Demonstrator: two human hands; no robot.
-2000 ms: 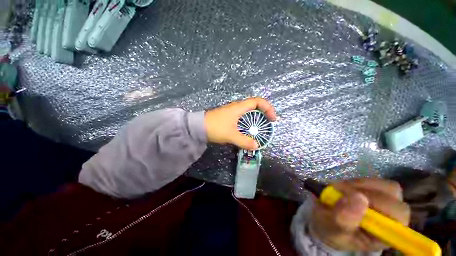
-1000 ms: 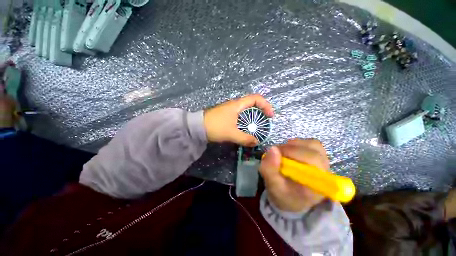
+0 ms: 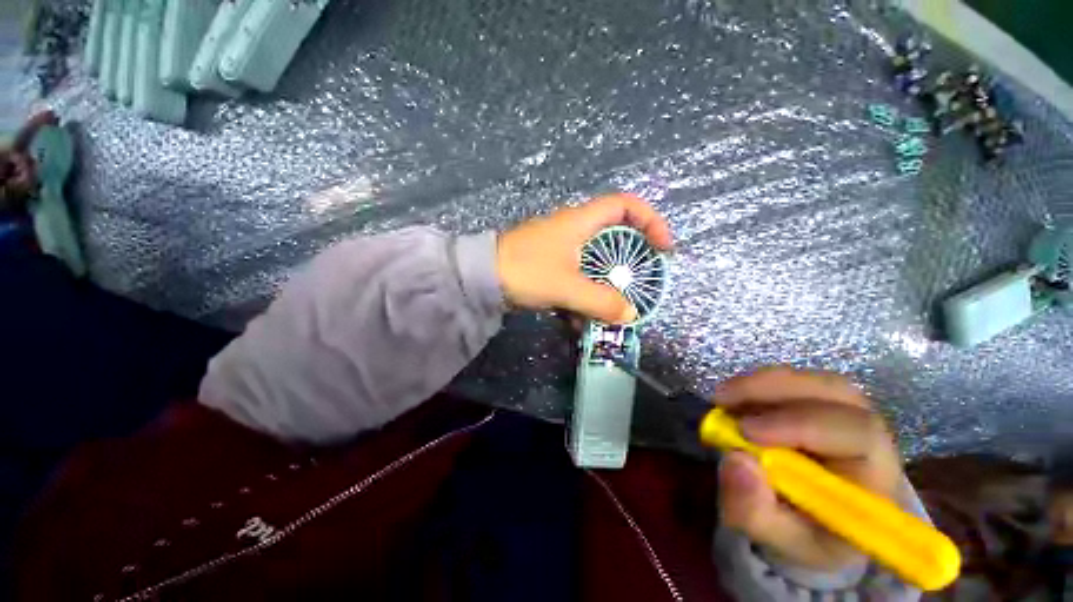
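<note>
A mint-green handheld fan (image 3: pixel 604 412) is upright in view at the centre, its round spoked head above the handle. My left hand (image 3: pixel 565 261) grips the fan head, fingers around the rim and thumb at its lower edge. Small dark and metallic bits show at the open top of the handle. My right hand (image 3: pixel 812 470) holds a yellow screwdriver (image 3: pixel 865 515) to the right of the fan. Its thin shaft points up-left and its tip is close to the neck joint; whether they touch is not clear.
Bubble wrap (image 3: pixel 471 129) covers the table. Grouped mint-green fans (image 3: pixel 194 47) lie at upper left. Small metal fittings (image 3: pixel 977 108) and small green pieces (image 3: pixel 908 141) lie at upper right. Another fan (image 3: pixel 991 308) lies at right. Another person's hand (image 3: pixel 18 165) is at the left edge beside a green unit.
The screwdriver came from the right to the neck joint, and my right hand has since drawn back right and down. More of the handle's open top shows. A green unit has come into view at left.
</note>
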